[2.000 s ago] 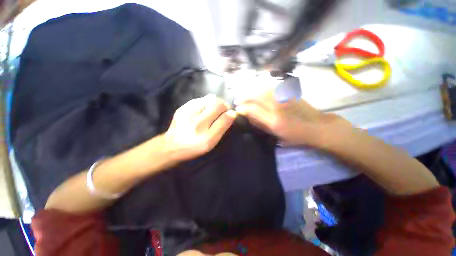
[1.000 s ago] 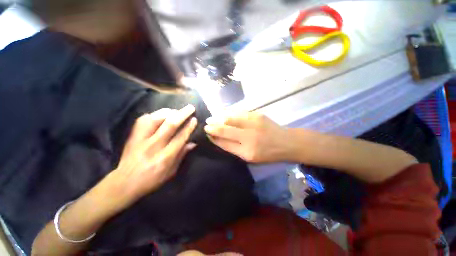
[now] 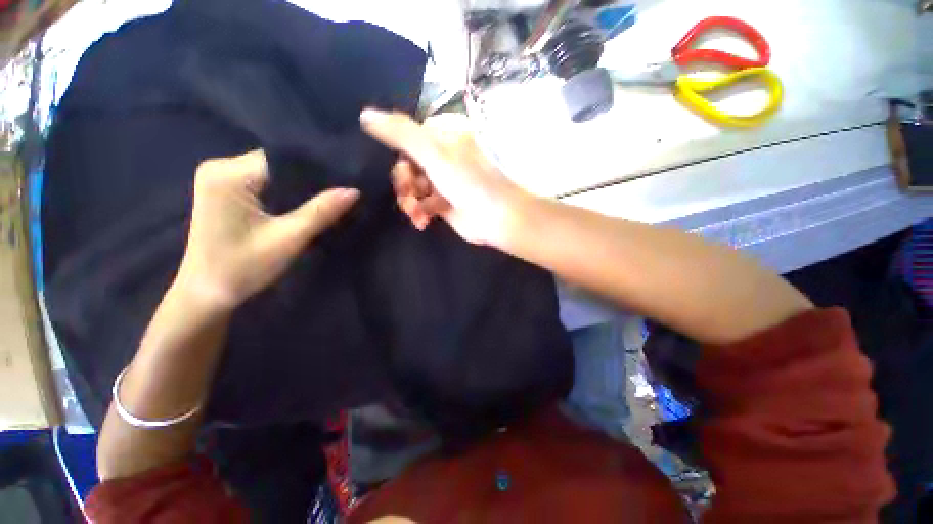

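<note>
The black garment piece lies spread over the table and hangs over its front edge into the lap. My left hand is on the cloth, thumb stretched away from the fingers, whose tips are partly hidden at a fold. My right hand is at the cloth's right side, index finger stretched out over it and the other fingers curled; no cloth shows clearly gripped. The machine's metal parts are blurred behind the right hand, and a dark ribbed round part is right of them.
Scissors with a red and a yellow loop lie right of the machine parts. A ruler scale runs along the grey front table edge. A dark block with a pale frame is at the far right. A brown cardboard box stands left.
My hands were close together at the needle area; now they are apart and farther back on the cloth. The view has shifted, and the machine head no longer covers the cloth's upper left.
</note>
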